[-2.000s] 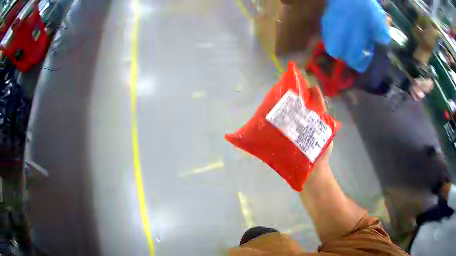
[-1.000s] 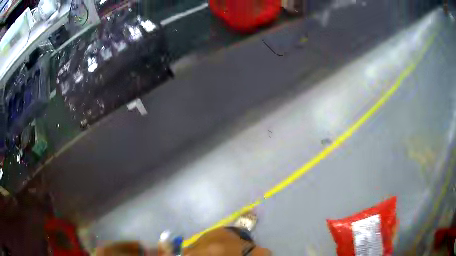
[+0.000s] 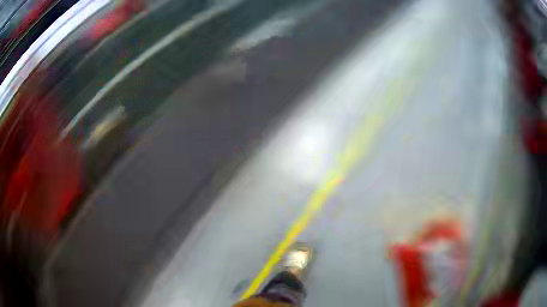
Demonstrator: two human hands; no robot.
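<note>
A red bag (image 3: 414,273) with a white label shows at the lower right, strongly blurred and cut off by the bottom edge. No hand can be made out at it; whatever holds it is hidden behind it or below the picture. My left hand is not in view either. The label print cannot be read.
A grey floor (image 3: 360,240) with a yellow line (image 3: 324,192) runs up to the right. A foot in a pale shoe (image 3: 297,258) stands beside the line. Blurred red objects (image 3: 45,174) are at the left, beside a dark grey strip (image 3: 162,174). More red shapes are along the right edge.
Since the oldest frame, the view has swung and the red bag has gone from right of centre to the lower right. The hand and forearm seen at it then have left view. Blur has increased.
</note>
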